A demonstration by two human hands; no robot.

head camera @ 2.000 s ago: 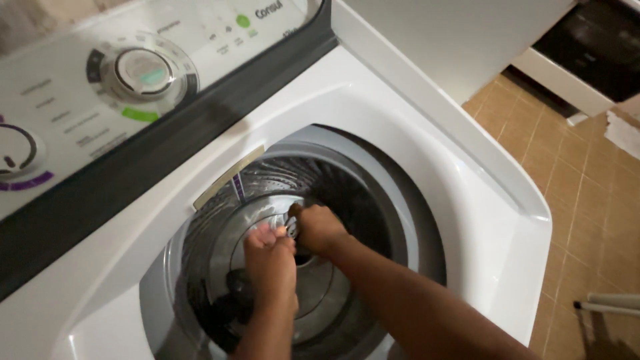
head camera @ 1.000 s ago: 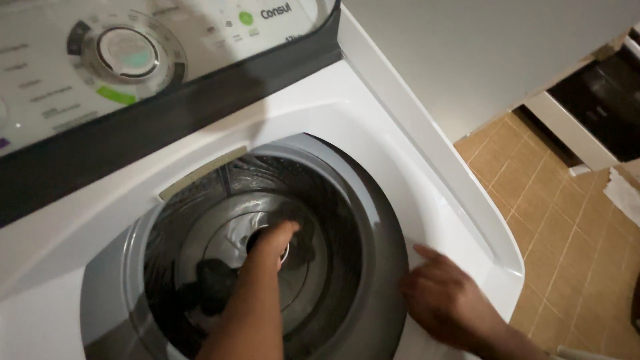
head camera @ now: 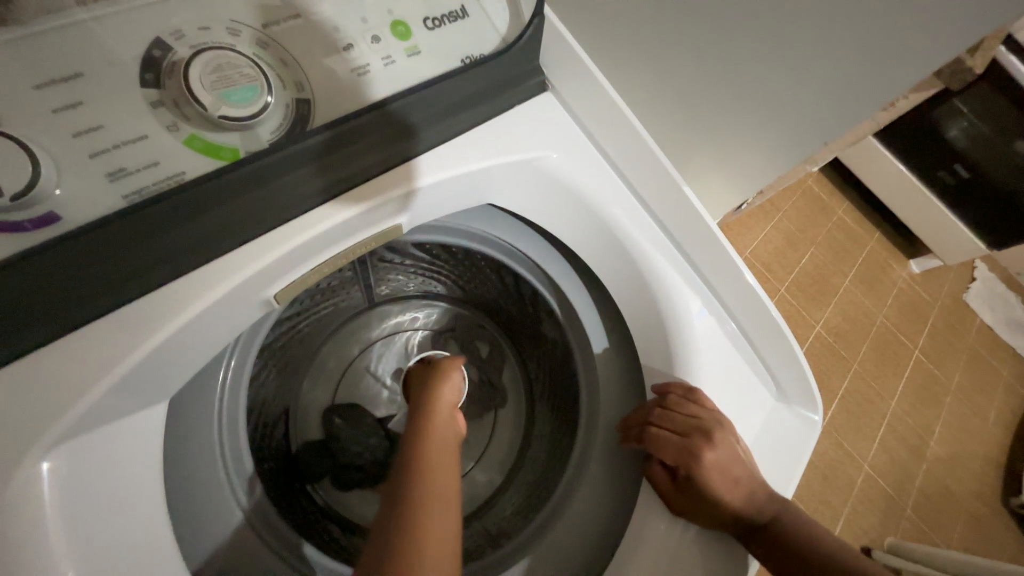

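A white top-loading Consul washing machine (head camera: 672, 264) stands open below me. My left hand (head camera: 438, 388) reaches down into its drum (head camera: 552, 376), at the round, white-rimmed centre of the drum floor; its fingers are mostly hidden, and whether they grip anything does not show. Dark cloth (head camera: 352, 444) lies in the drum to the left of that hand. More dark material (head camera: 484, 372) is at the right of the centre. My right hand (head camera: 692, 452) rests with bent fingers on the grey tub ring and the white top at the right of the opening, with nothing seen in it.
The control panel (head camera: 336, 60) with its round knob (head camera: 228, 86) spans the upper left. A grey panel (head camera: 720, 96) stands beyond the machine, and a dark-fronted appliance (head camera: 960, 160) is at the upper right. On the tiled floor (head camera: 872, 384) lies a white cloth or paper (head camera: 996, 304).
Two seconds ago both hands were together over the drum's centre. My right hand has since moved right, out to the rim, while my left stays at the centre. The view has shifted somewhat.
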